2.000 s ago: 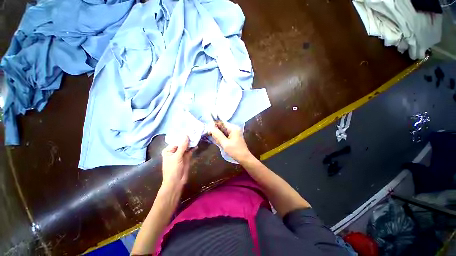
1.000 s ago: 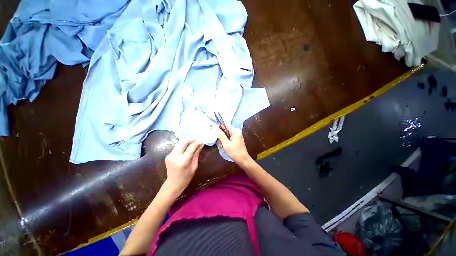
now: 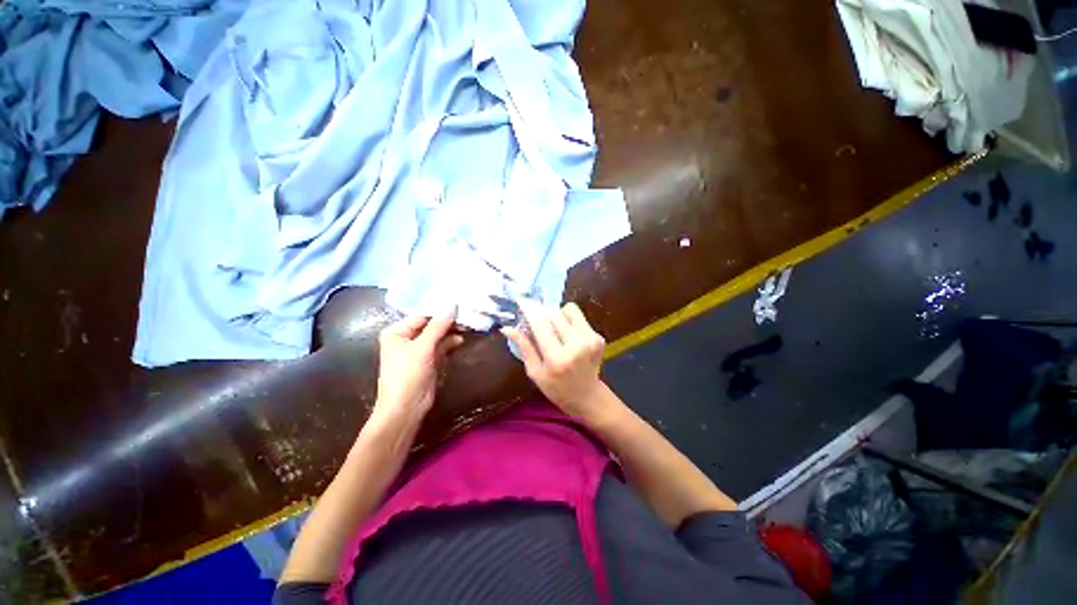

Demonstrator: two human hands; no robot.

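Observation:
A light blue shirt [image 3: 354, 177] lies spread and wrinkled on the dark brown table, almost white under glare near my hands. My left hand [image 3: 416, 355] pinches the shirt's near edge between thumb and fingers. My right hand [image 3: 565, 352] is just to the right, closed around small thread snips [image 3: 506, 310] whose dark blades point left over the shirt's edge. The handle is mostly hidden in my fingers. Whether the blades touch a thread is too small to tell.
A bluer crumpled pile of shirts [image 3: 71, 83] lies at the upper left. A cream cloth bundle [image 3: 933, 71] with a black object [image 3: 1002, 28] on it is at the upper right. Yellow tape [image 3: 756, 281] marks the table edge. A blue bin [image 3: 195, 577] is below left.
My right hand has turned so the snips point left toward my left hand instead of upward. My left hand has moved slightly left along the edge. The view has shifted, moving the shirt left and up.

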